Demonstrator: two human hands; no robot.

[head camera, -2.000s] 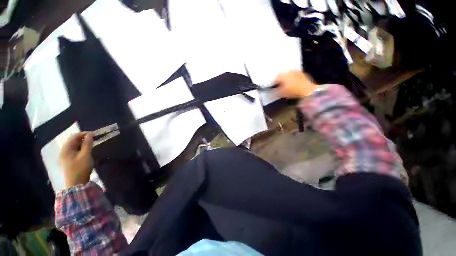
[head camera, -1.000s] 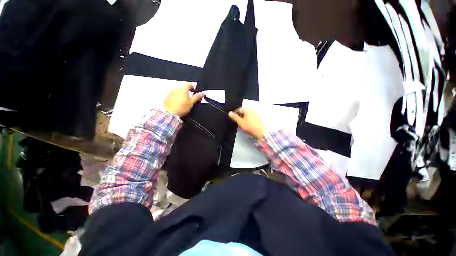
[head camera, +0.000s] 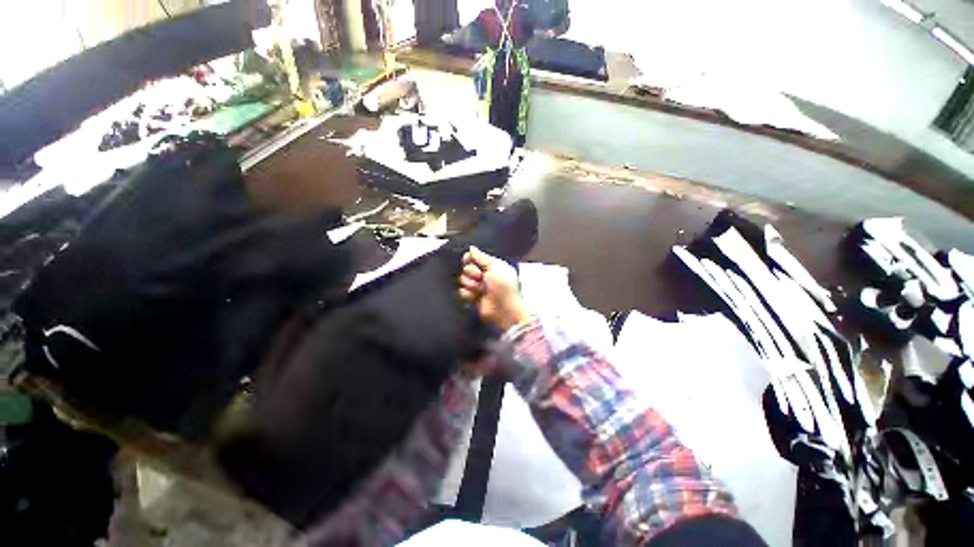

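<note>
A large black garment bundle [head camera: 363, 363] of panels is held up in front of me, blurred, and slants across the left and middle of the view. My right hand [head camera: 489, 288] is closed on its right edge. My left sleeve reaches up along the bundle's lower edge; my left hand is blurred and mostly hidden near the cloth, so its grip cannot be made out. White-faced pieces [head camera: 694, 395] lie flat on the table at the right of my hands, with black cloth showing between them.
A big black heap [head camera: 160, 288] lies at the left. Long narrow white strips [head camera: 758, 321] on black are heaped at the right, with small curved pieces [head camera: 908, 288] beyond. A black-and-white stack [head camera: 438, 155] sits at the far side, near a pale wall ledge [head camera: 684, 166]. Small scraps lie before it.
The view has lifted and shows the far table and wall. My hands have moved from the narrow black piece's tie area, and the black cloth is now lifted off the white pieces.
</note>
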